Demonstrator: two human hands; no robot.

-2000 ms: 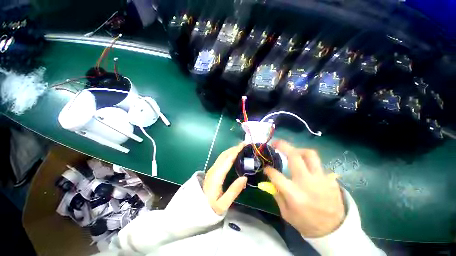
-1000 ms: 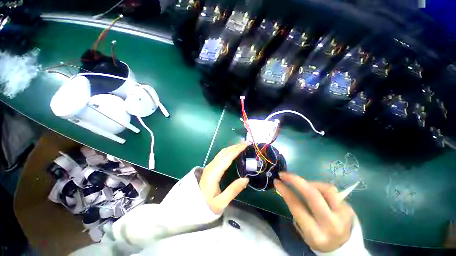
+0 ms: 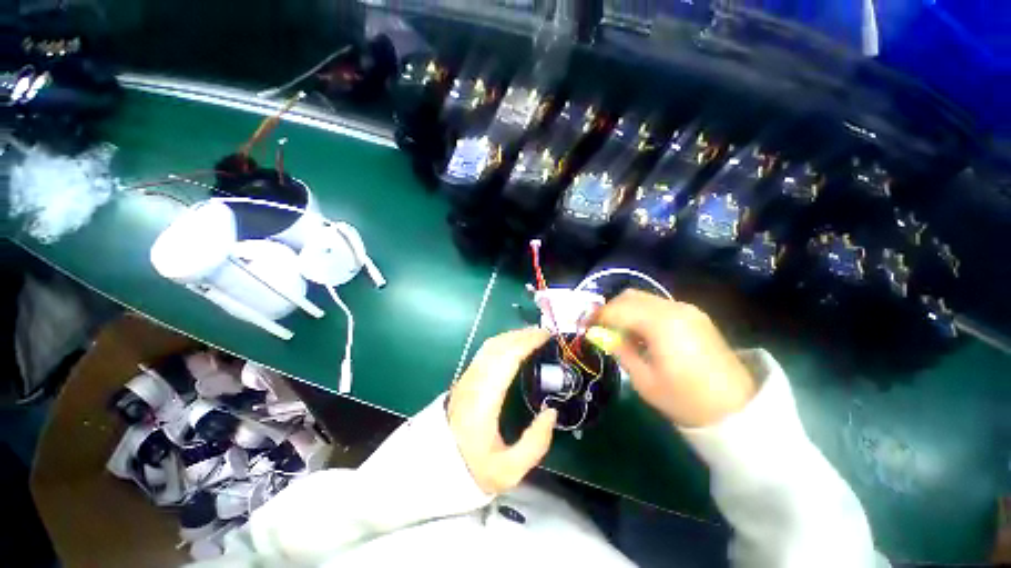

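Observation:
A camera housing (image 3: 570, 307) lies in front of me, its round black part (image 3: 568, 383) facing up with a silvery-white round piece inside. Thin red, yellow and orange wires rise from it, and a white cable curves off behind my right hand. My left hand (image 3: 496, 413) holds the black part's left side between thumb and fingers. My right hand (image 3: 676, 353) is at the wires above the black part, with a small yellow-tipped tool (image 3: 604, 337) between its fingers. The rest of the tool is hidden by the fingers.
White camera housings (image 3: 255, 277) with wires and a cable lie on the green mat (image 3: 412, 291) at left. A whitish tangled heap (image 3: 61, 191) is at far left. A carton (image 3: 83, 444) of white and black shells stands lower left. Rows of modules (image 3: 592, 195) stand behind. Pale coils (image 3: 889, 453) lie at right.
My right hand has moved up and inward from the black part's lower right to the wires at its top. The yellow tip now shows at the wires. My left hand keeps its hold.

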